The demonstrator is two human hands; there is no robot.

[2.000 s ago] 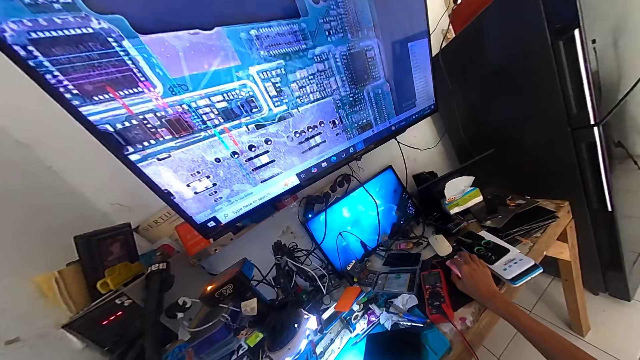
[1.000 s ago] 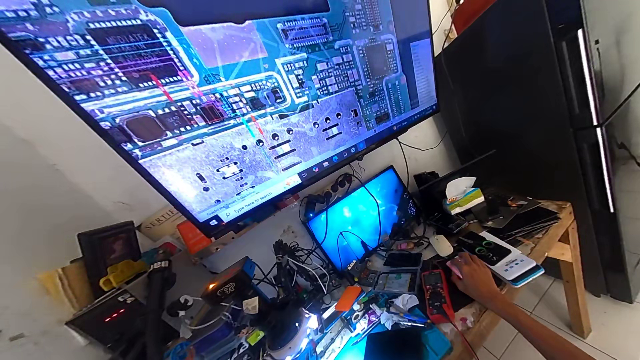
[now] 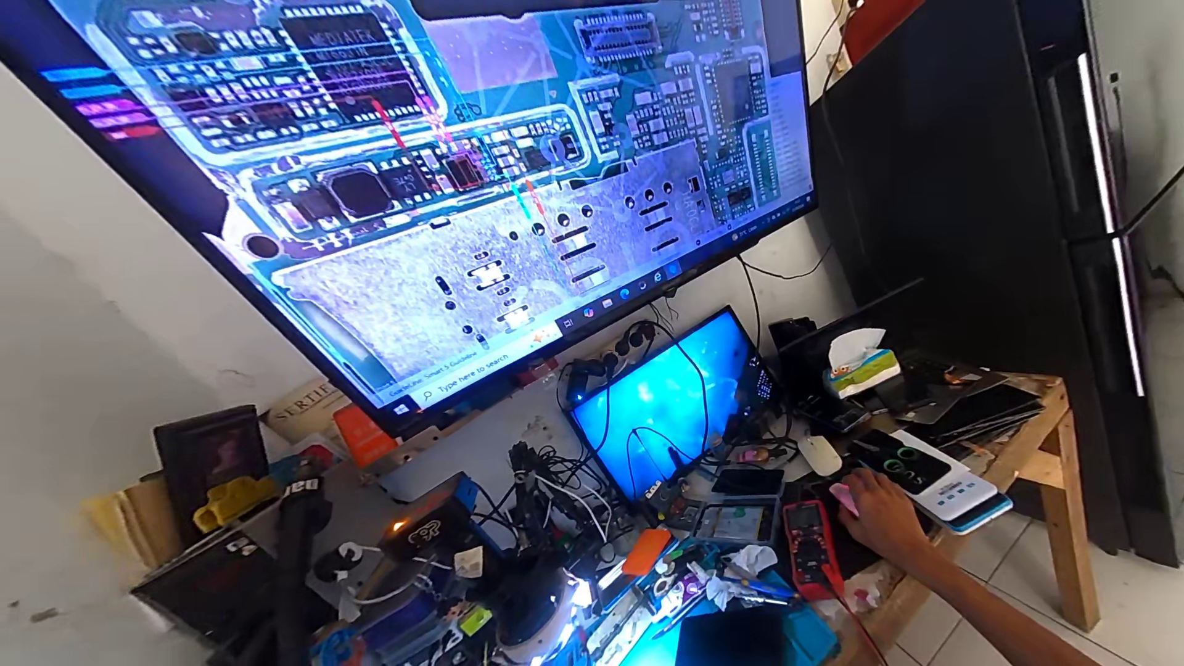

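Note:
My right hand (image 3: 877,518) rests over a pink computer mouse (image 3: 844,499) at the right of the cluttered wooden bench, its fingers curled on it. Just left of that hand lies a red digital multimeter (image 3: 809,548) with a red lead running down. A white device with a phone (image 3: 890,457) on it sits to the right of my hand, and a white mouse (image 3: 820,455) lies beyond. The large wall-mounted screen (image 3: 481,176) displays a magnified phone circuit board with coloured lines. Below it, a smaller monitor (image 3: 680,398) glows blue. My left hand is not in view.
Tangled cables, an orange case (image 3: 647,552), small tools and crumpled tissue cover the bench middle. A tissue box (image 3: 865,370) stands at the back right, near stacked dark panels (image 3: 985,407). A black refrigerator (image 3: 962,185) is beyond the bench. A picture frame (image 3: 211,453) leans at the left.
The board picture on the large screen has shifted and changed in size from frame to frame. My right hand has stayed at the pink mouse.

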